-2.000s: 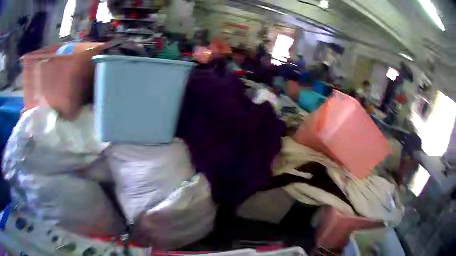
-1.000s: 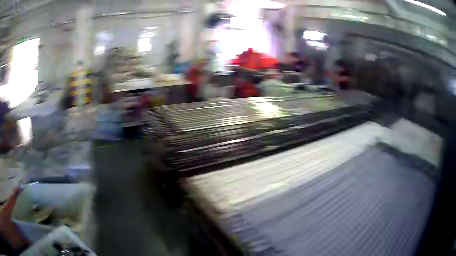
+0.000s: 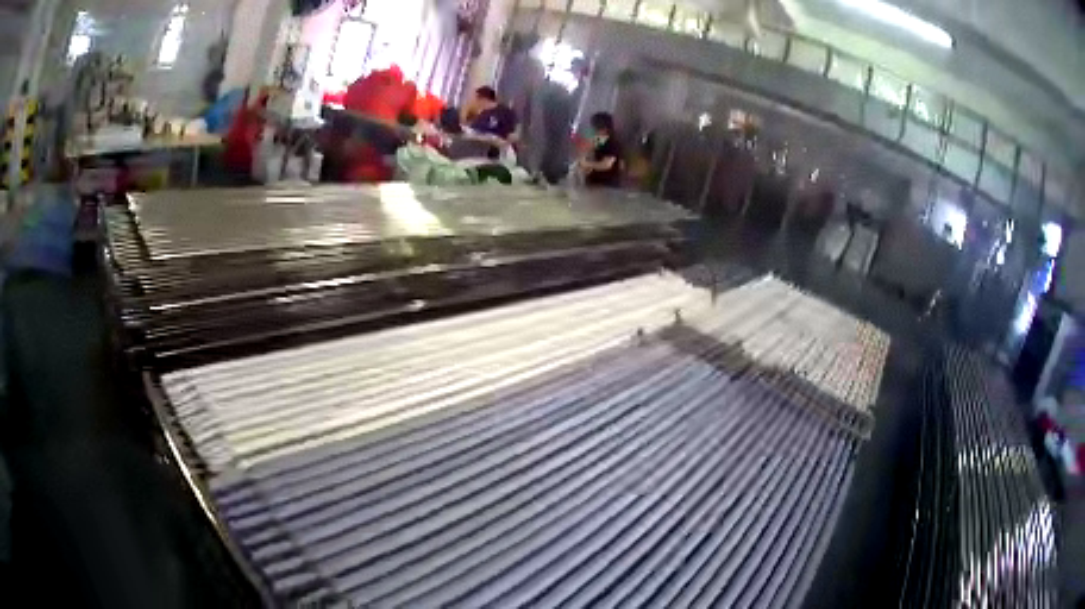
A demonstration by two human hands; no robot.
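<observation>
Neither of my hands is in the picture. Nearest in front of me, lavender-grey cloth lies in ribbed rows over parallel tubes, with dark gaps between the rows. Cream-white cloth covers the rows beyond it, and more cream cloth lies at the far right end. A narrow rectangular metal frame lies across the tubes between the grey cloth and the right-hand cream cloth. Small details along the cloth edges are too blurred to tell.
A rack of bare shiny tubes stands beyond the cloth. More bare tubes stand at the right across a dark aisle. Two people are at the back near red cloth. A dark floor strip runs at the left.
The view has swung from tubs, sacks and a dark cloth heap to the tube racks. Since one second ago the racks have shifted left in view, and the right-hand tubes have appeared.
</observation>
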